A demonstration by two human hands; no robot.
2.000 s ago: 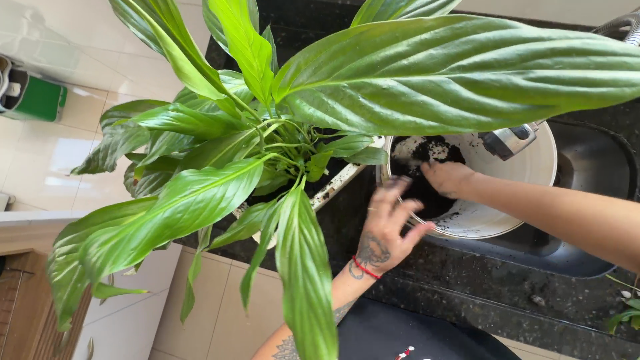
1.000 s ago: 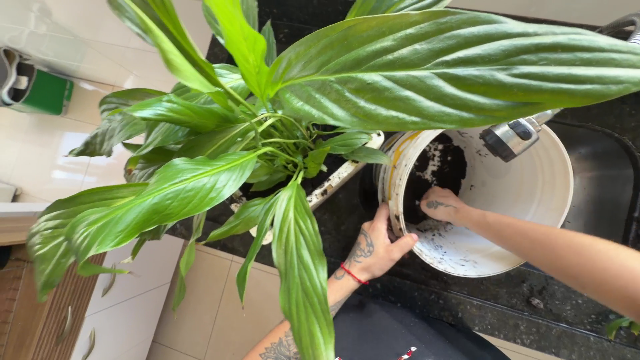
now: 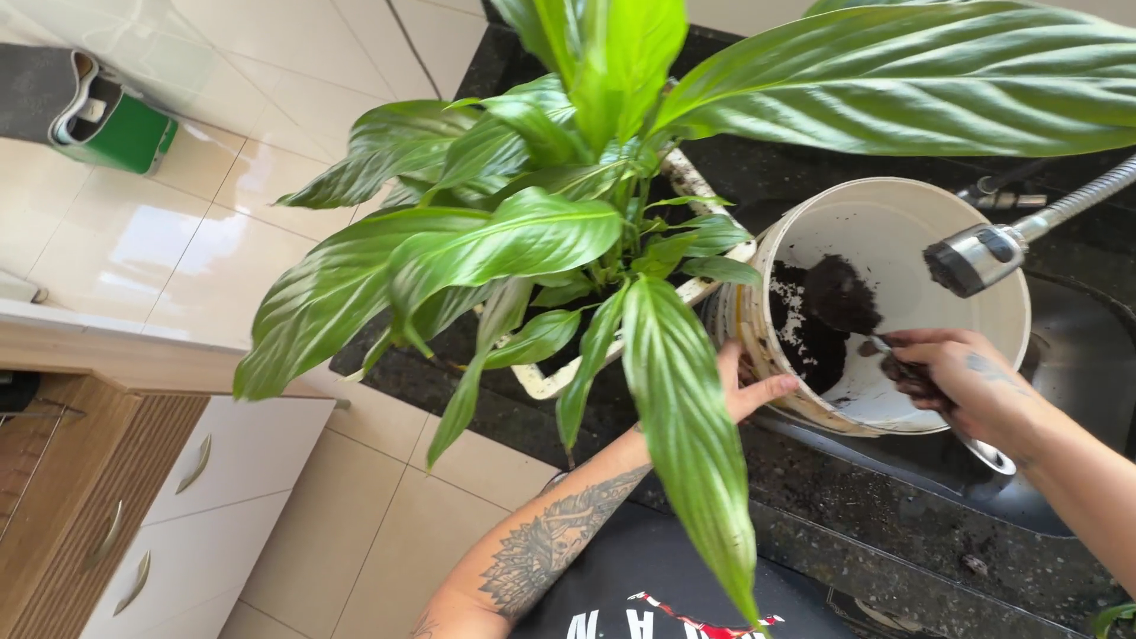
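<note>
A white plastic bucket (image 3: pixel 932 213) lies tilted at the sink with dark potting soil (image 3: pixel 812 346) inside. My right hand (image 3: pixel 954 377) grips a metal spoon (image 3: pixel 990 454) by its handle; its bowl, heaped with soil, is inside the bucket. Against the bucket's near left side rests my left hand (image 3: pixel 754 382), thumb on the outer wall, fingers partly hidden. A leafy green peace lily (image 3: pixel 532 240) stands in a white rectangular planter (image 3: pixel 541 383) left of the bucket, its leaves hanging over my left forearm.
A flexible metal faucet with a spray head (image 3: pixel 976 257) reaches over the bucket. The steel sink basin (image 3: pixel 1078 355) is set in a dark granite countertop (image 3: pixel 923 524). White drawers (image 3: pixel 226 453) and a green container (image 3: pixel 133 133) are at the left.
My right hand was in the bucket's soil without a visible spoon; it now holds a soil-filled one. My left hand went from in front of the bucket to its side. The view has shifted.
</note>
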